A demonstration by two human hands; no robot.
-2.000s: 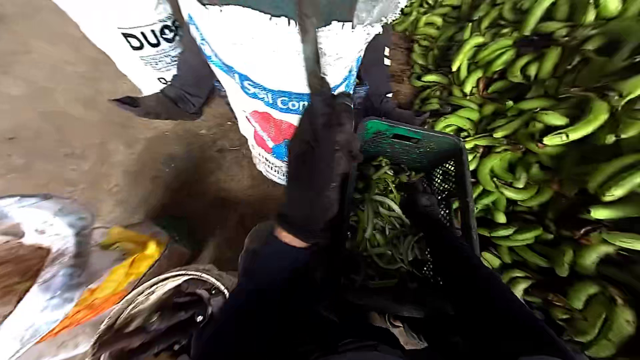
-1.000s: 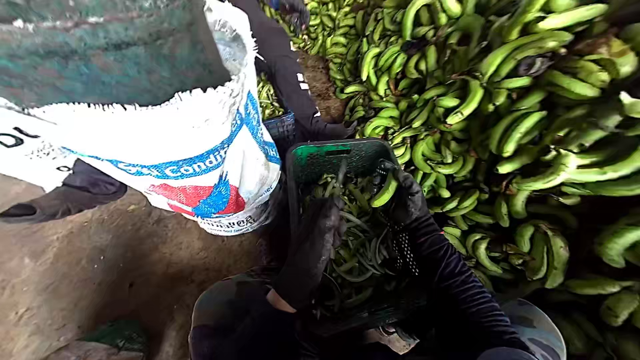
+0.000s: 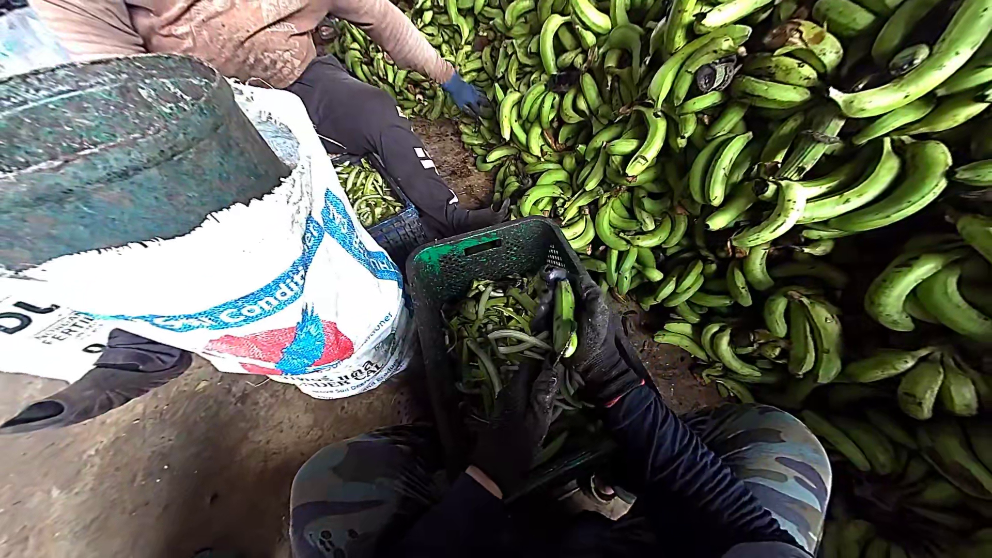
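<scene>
My right hand [image 3: 595, 341], in a dark glove, grips a single green banana or plantain [image 3: 565, 316] over the right side of a dark green plastic crate [image 3: 535, 229]. The fruit is nearly upright. My left hand [image 3: 515, 426], also dark-gloved, is low over the crate, its fingers close to the fruit's lower end. Whether it holds anything is hidden in the dark. Green peel strips [image 3: 496, 341] lie in the crate between my knees.
A large pile of green bananas or plantains [image 3: 643, 155] spreads right and ahead. At left stands a printed white woven sack [image 3: 310, 294] around a worn drum [image 3: 132, 155]. Beyond sits another person [image 3: 372, 108], a blue-gloved hand at the pile, beside a blue crate [image 3: 399, 232].
My left hand, raised near the sack two seconds ago, is now low over the crate. My right hand, in the crate at first, now holds a green fruit. The view has shifted.
</scene>
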